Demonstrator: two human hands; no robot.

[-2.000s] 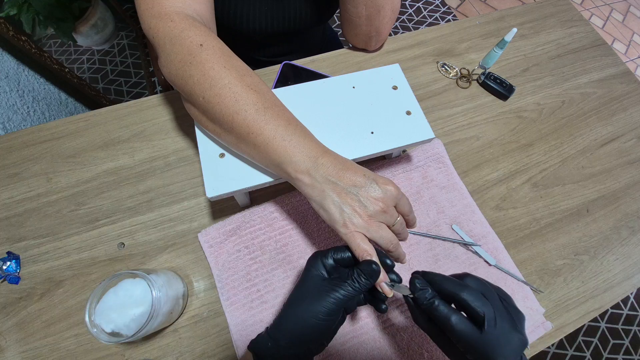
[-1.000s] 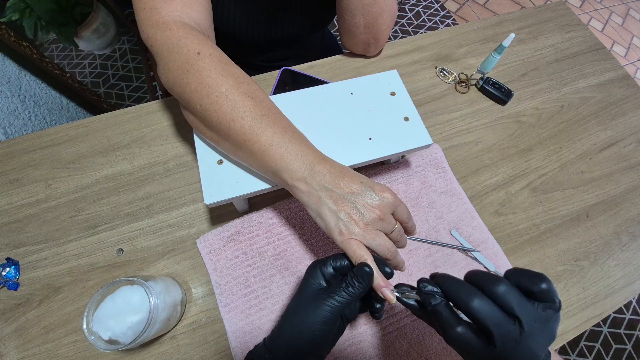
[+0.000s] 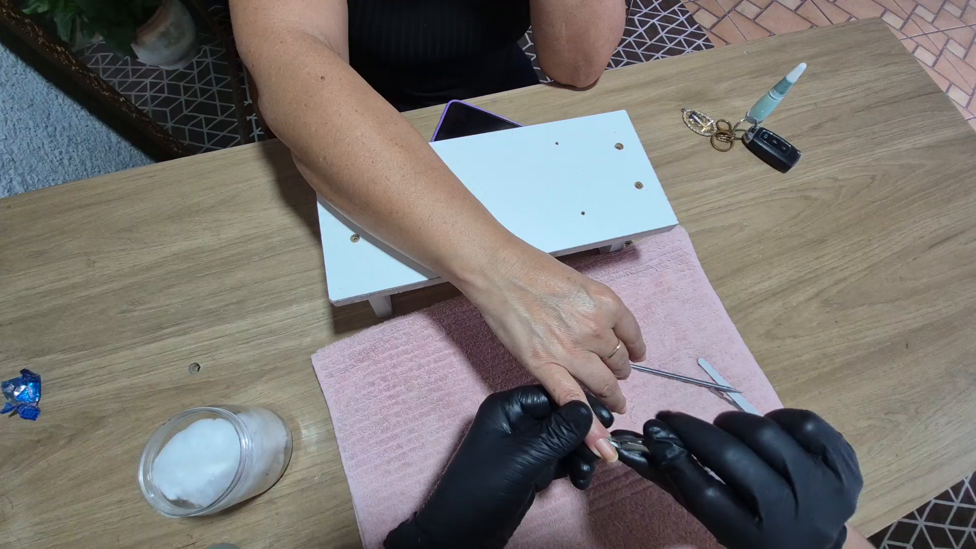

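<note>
My left hand (image 3: pixel 518 450), in a black glove, grips one finger of another person's hand (image 3: pixel 564 328) between its thumb and fingers. Black-gloved too, my right hand (image 3: pixel 747 465) holds a small metal tool, apparently cuticle nippers (image 3: pixel 630 443), with its tip against the edge of that finger's nail. Most of the tool is hidden in my fingers. Beneath the hands lies a pink towel (image 3: pixel 404 396). A thin metal tool (image 3: pixel 686 378) crosses a pale nail file (image 3: pixel 724 385) on the towel, just beyond my right hand.
The other person's forearm rests across a low white stand (image 3: pixel 534 183). Behind it is a phone (image 3: pixel 473 122). A jar of white cotton (image 3: pixel 213 461) stands at left, near a crumpled blue wrapper (image 3: pixel 23 394). Keys with a black fob (image 3: pixel 770 148) lie at the back right beside a small tube (image 3: pixel 776 94).
My right hand has opened out its outer fingers and shifted a little to the right since the earliest frame, the metal tool still in it. My left hand keeps hold of the finger.
</note>
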